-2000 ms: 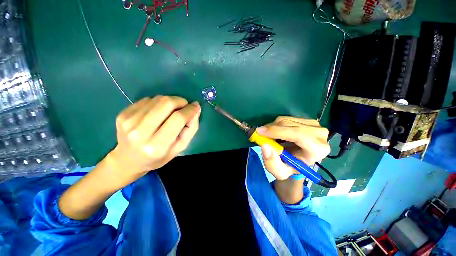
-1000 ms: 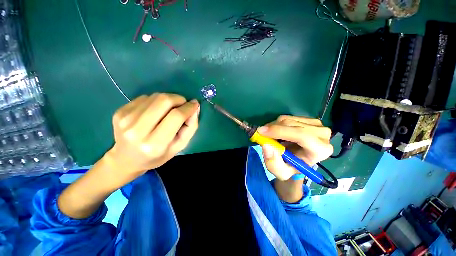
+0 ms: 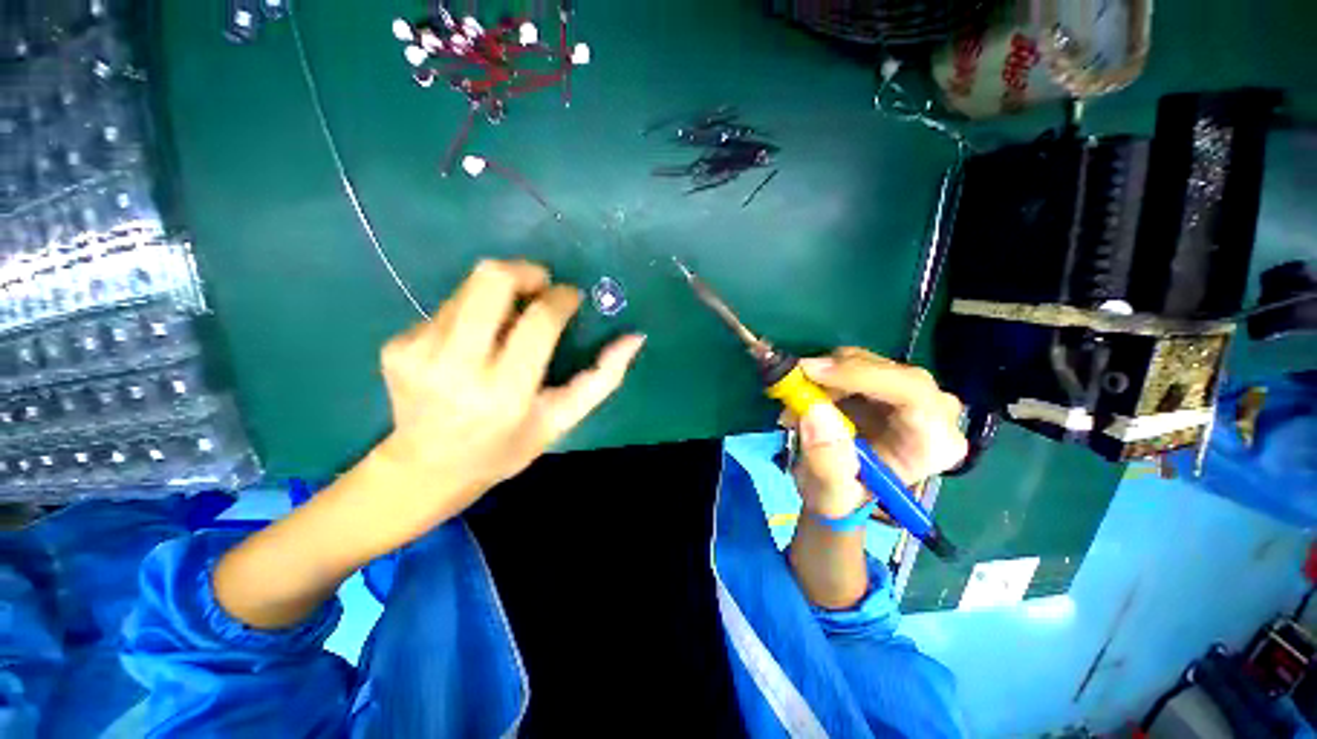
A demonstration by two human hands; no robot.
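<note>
A small round circuit board point(image 3: 608, 298) lies on the green mat, just beyond the gap between my left thumb and fingers. My left hand point(image 3: 491, 368) is beside it with thumb and index finger apart, slightly blurred. The thin solder wire point(image 3: 351, 188) runs from the far left down to my left hand; its end there is hidden, and I cannot tell if the curled fingers hold it. My right hand point(image 3: 877, 427) holds the yellow and blue soldering iron point(image 3: 803, 396) like a pen, its tip over the mat right of the board, not touching it.
Red-wired parts with white ends point(image 3: 498, 61) lie at the far left of the mat, one apart nearer me. A pile of black leads point(image 3: 718, 152) lies right of them. Clear blister trays point(image 3: 87, 303) are at the left. The black iron stand point(image 3: 1062, 238) and a tin point(image 3: 1033, 65) are at the right.
My left thumb and index finger have opened from a pinch. The iron's tip has moved away from the board, to the right and farther out. The whole view has shifted slightly.
</note>
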